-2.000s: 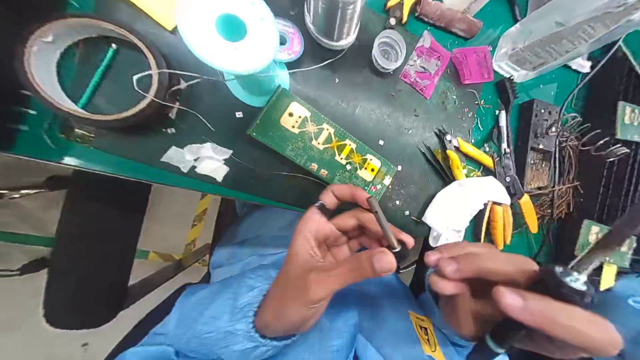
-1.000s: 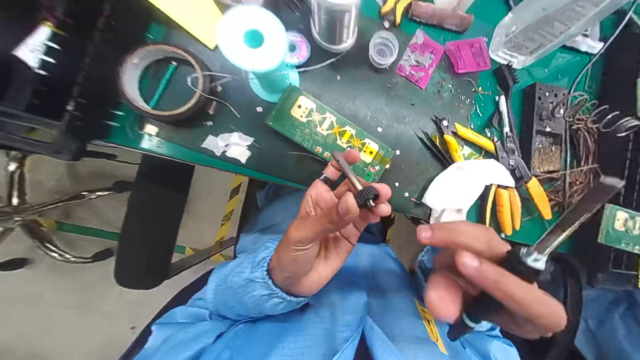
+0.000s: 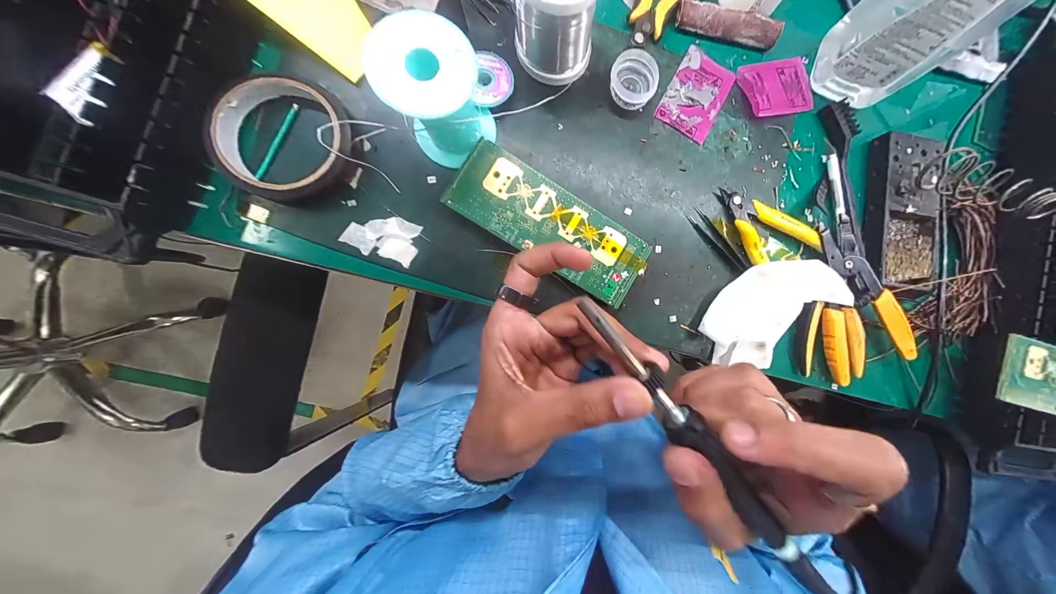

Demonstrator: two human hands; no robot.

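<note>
My right hand (image 3: 784, 462) holds the black handle of a soldering iron (image 3: 726, 470), which points up and left. Between the thumb and fingers of my left hand (image 3: 553, 363) is a metal barrel with a black knurled collar (image 3: 615, 340), lined up with the front of the iron. The two parts meet at the collar; whether it is threaded on, I cannot tell. Just beyond my left fingers, a green circuit board (image 3: 549, 223) with yellow tape or wires lies on the dark mat. The iron's cable runs down from my right hand.
A tape roll (image 3: 219, 140), a teal solder spool (image 3: 454, 136) and a metal wire spool (image 3: 554, 41) stand at the back. Cutters (image 3: 858, 264), orange-handled pliers (image 3: 835, 342), a white cloth (image 3: 767, 309) and a tip-cleaning stand (image 3: 912, 206) lie right. A small cup (image 3: 634, 79) sits near pink packets (image 3: 695, 95).
The iron has come left to my left hand, and its front now meets the barrel and collar. A second ago the two were apart, with the iron's bare front end showing.
</note>
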